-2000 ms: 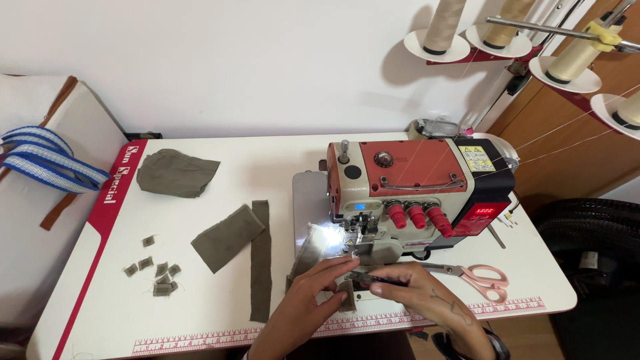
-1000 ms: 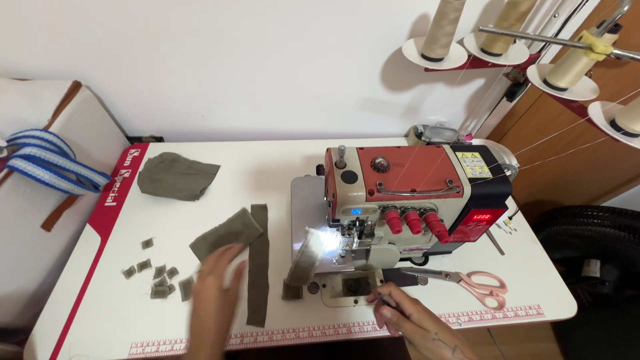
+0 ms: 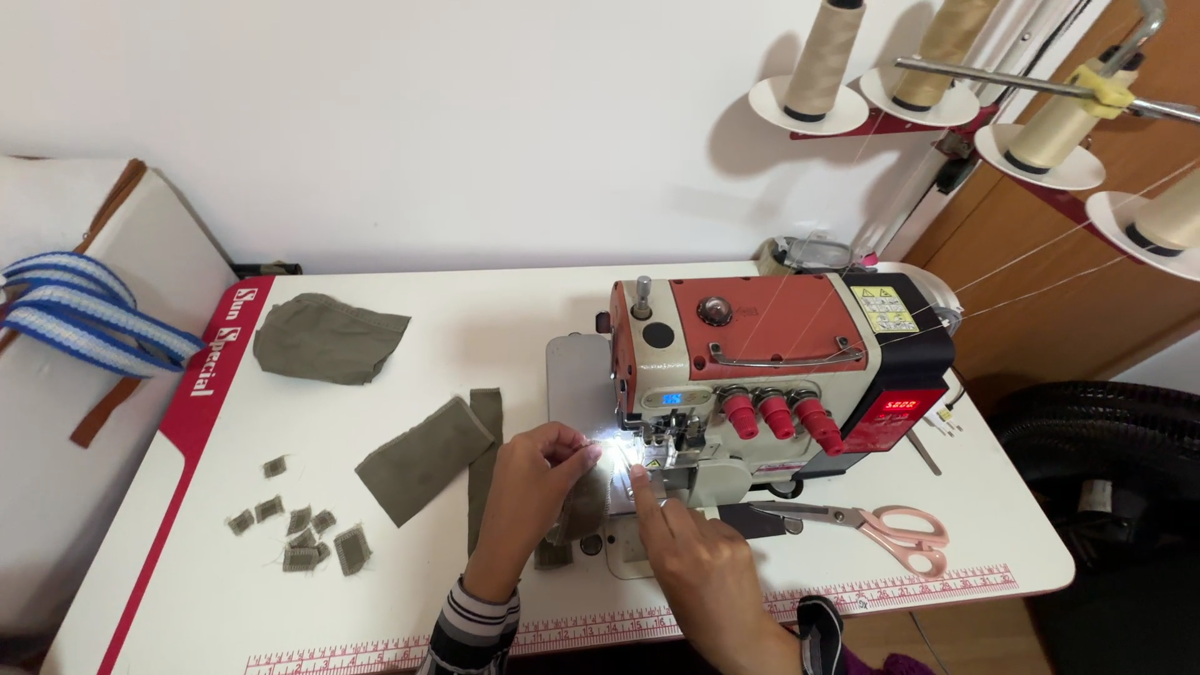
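Observation:
An overlock sewing machine (image 3: 750, 375) stands with its lamp lit over the needle area. My left hand (image 3: 539, 497) pinches the upper edge of an olive fabric piece (image 3: 583, 506) beside the presser foot. My right hand (image 3: 698, 562) is at the front of the needle area, its index finger extended toward the lit plate; whether it holds a small tool is unclear. Left of my left hand lie an olive fabric strip (image 3: 485, 436) and a rectangular olive piece (image 3: 427, 459). Several small stitched squares (image 3: 352, 549) lie farther left. Glare hides the fabric near the needles.
Pink-handled scissors (image 3: 872, 527) lie right of my right hand. A larger olive fabric piece (image 3: 328, 339) is at the back left. A printed ruler (image 3: 562, 635) runs along the front edge. Thread cones (image 3: 823, 61) stand at upper right, their threads reaching down to the machine.
My left hand has moved right, from over the rectangular fabric to the needle area. My right hand has moved up and left to the needle area. One more small square lies with the others than two seconds ago.

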